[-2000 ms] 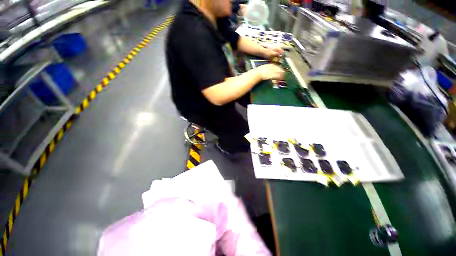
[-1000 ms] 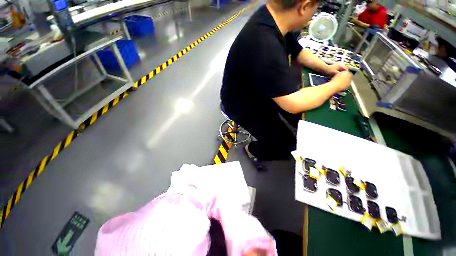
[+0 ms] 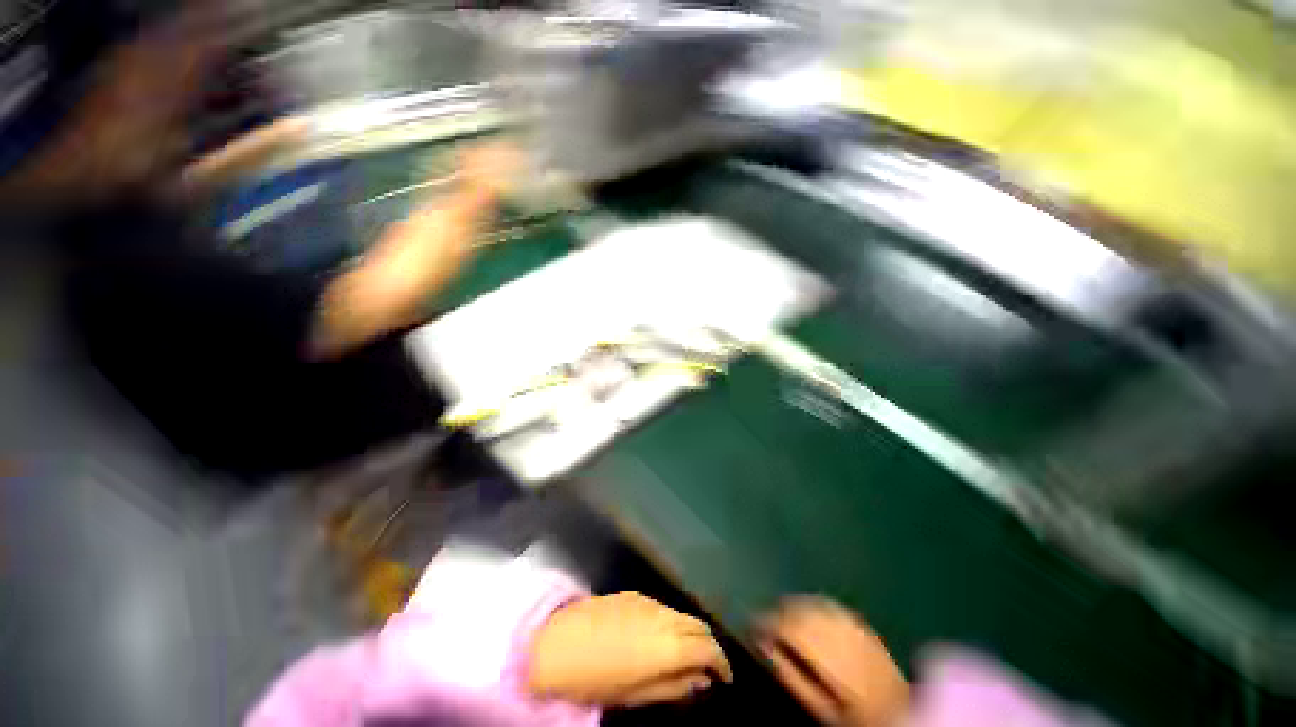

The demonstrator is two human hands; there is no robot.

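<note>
The view is strongly blurred. My left hand (image 3: 628,651) comes out of a pink sleeve at the bottom, beside the bench's near edge, with its fingers curled. My right hand (image 3: 836,662) is just to its right, over the edge of the green bench (image 3: 768,497), also with bent fingers. Nothing can be made out in either hand. Beyond them lies a white tray (image 3: 640,277). Smeared small units with yellow strips (image 3: 604,376) lie along its nearer side; single ones cannot be told apart.
A person in black (image 3: 185,341) sits at the left, one forearm reaching over the bench. A pale strip (image 3: 924,436) runs along the bench. A grey box (image 3: 625,93) stands at the back. Blurred yellow sheets (image 3: 1123,128) show at the upper right.
The view has swung right, so the tray and the person in black appear further left. Both my hands now show at the bottom, and the picture has blurred.
</note>
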